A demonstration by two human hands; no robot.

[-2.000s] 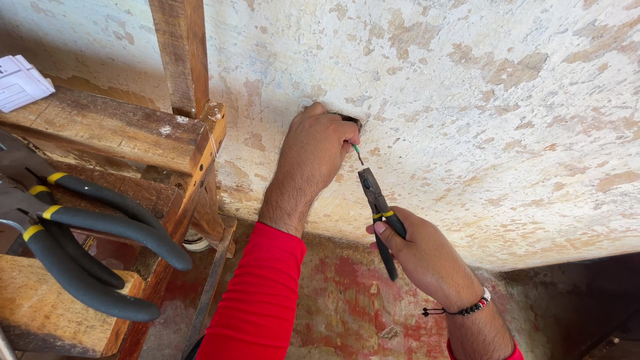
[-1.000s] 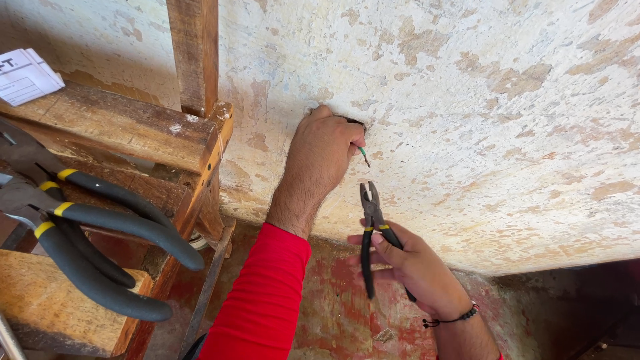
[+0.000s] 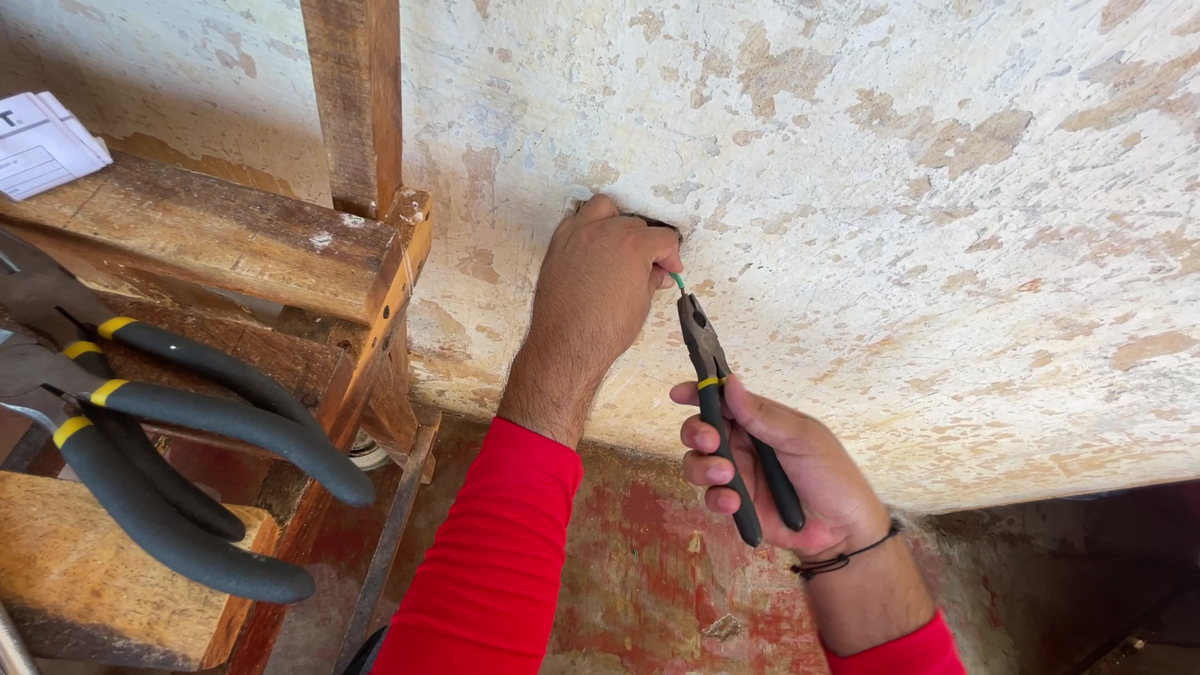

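My left hand (image 3: 600, 281) rests against the wall at a dark hole (image 3: 656, 223), its thumb and finger pinching a green insulated wire (image 3: 677, 279). The wire's bare end points down toward the right. Combination pliers (image 3: 703, 342) with black grips and yellow bands are in my right hand (image 3: 783, 459), below and right of the left one. Their jaw tips are at the bare wire end; whether they clamp it is not plain. The fingers of my left hand hide part of the hole.
A wooden frame with a crossbar (image 3: 216, 234) stands at the left. Two pliers with dark grips (image 3: 234, 441) lie near the camera, over its lower boards. Folded paper (image 3: 47, 145) bearing writing sits on the crossbar. The flaking wall (image 3: 891, 234) meets a worn red floor (image 3: 675, 562).
The pliers' jaws, spread below the wire one second ago, are now closer together and at its bare end. My right hand has turned with the pliers; my left keeps its pinch at the hole.
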